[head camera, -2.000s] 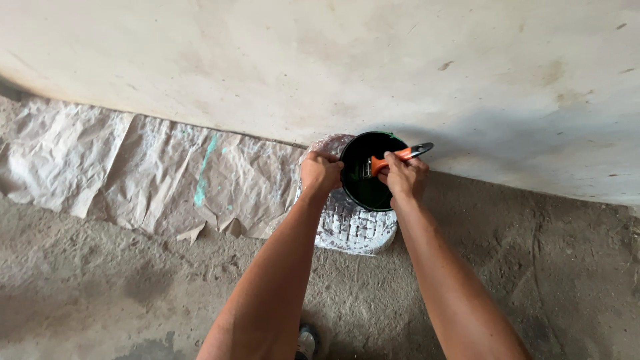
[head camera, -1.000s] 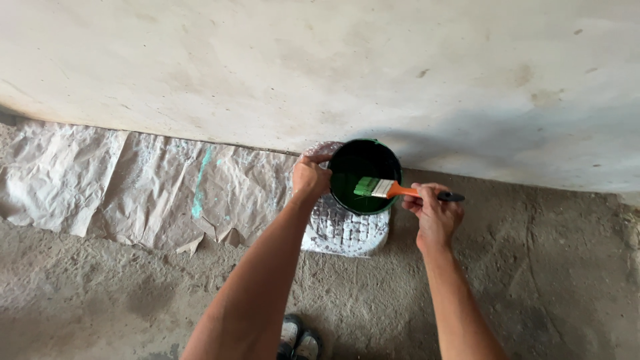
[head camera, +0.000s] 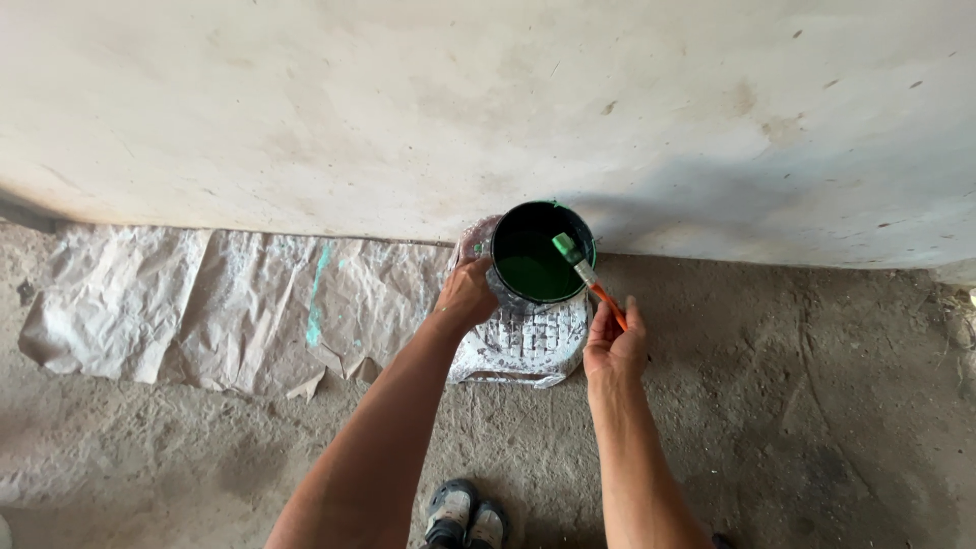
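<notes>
A black bucket (head camera: 543, 252) with dark green paint inside stands on a paint-spattered stool (head camera: 526, 343) against the wall. My left hand (head camera: 469, 293) grips the bucket at its left side; its fingertips are partly hidden. In my right hand (head camera: 616, 335), just below and right of the bucket, is the orange handle of a paintbrush (head camera: 585, 271). The brush slants up and left across the bucket's right rim, its bristles coated in green and over the opening.
A pale, stained wall (head camera: 381, 114) rises behind the bucket. Crumpled brown paper (head camera: 244, 313) with white and turquoise paint marks lies along its foot on the left. Rough concrete floor (head camera: 762, 396) extends around the stool, and my shoes (head camera: 465, 511) are at the bottom.
The brush has turned from lying nearly level over the bucket to slanting up and left, with its bristles nearer the right rim. My left hand stays at the bucket's left side.
</notes>
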